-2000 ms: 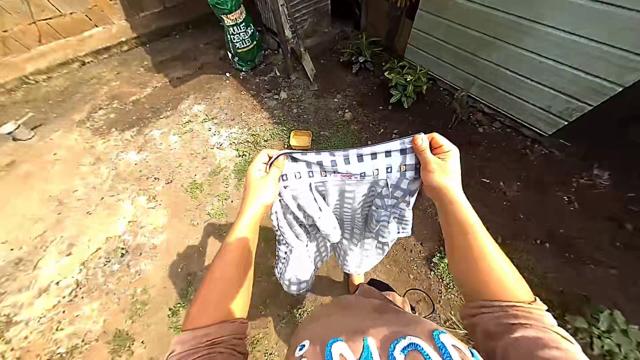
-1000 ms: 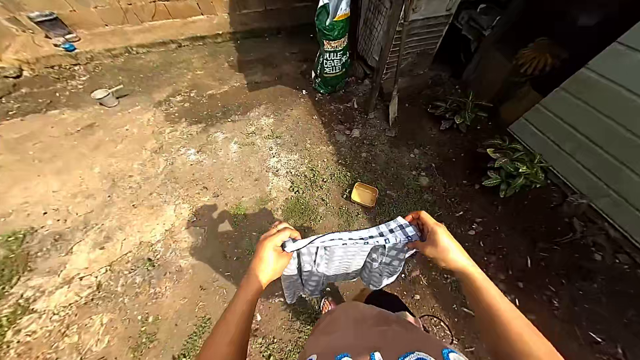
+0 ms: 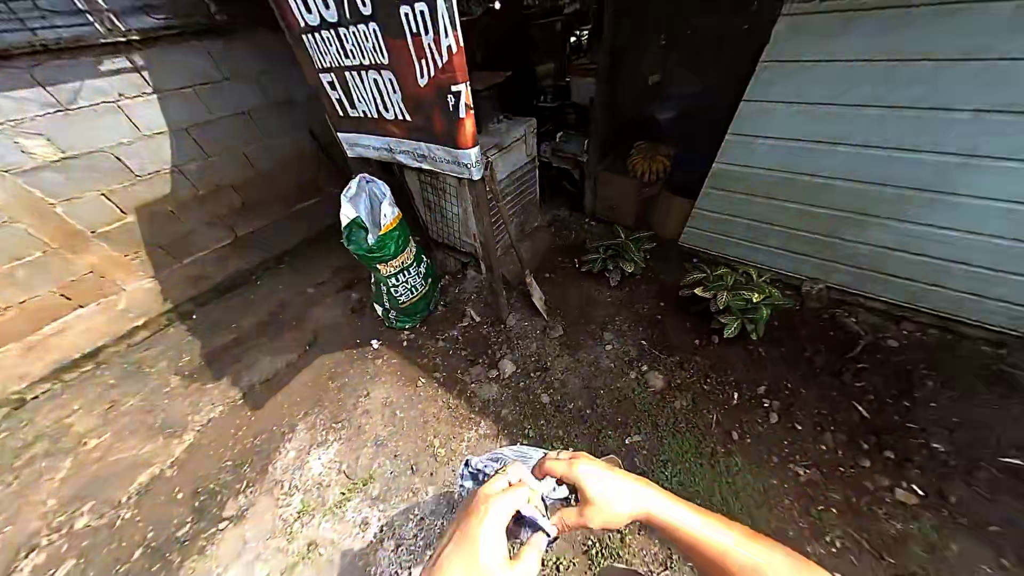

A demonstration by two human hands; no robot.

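Note:
A checked cloth garment point(image 3: 500, 462), bunched up small, is at the bottom centre of the view between my hands. My left hand point(image 3: 488, 524) grips it from the left, thumb and fingers pinching a dark-edged fold. From the right, my right hand point(image 3: 588, 488) holds the same bundle, its fingers curled over the top and its thumb below. The two hands are close together, and much of the cloth is hidden behind them.
A green and white feed sack point(image 3: 400, 276) stands by a wooden post point(image 3: 486, 248) under a printed banner point(image 3: 400, 72). Leafy plants point(image 3: 736, 296) grow before a pale slatted panel point(image 3: 864, 160). A concrete block wall point(image 3: 104, 152) runs along the left. Small stones dot the soil.
The garment was stretched wide between my hands; now it is gathered into a bundle and my hands have come together. The view has tilted up.

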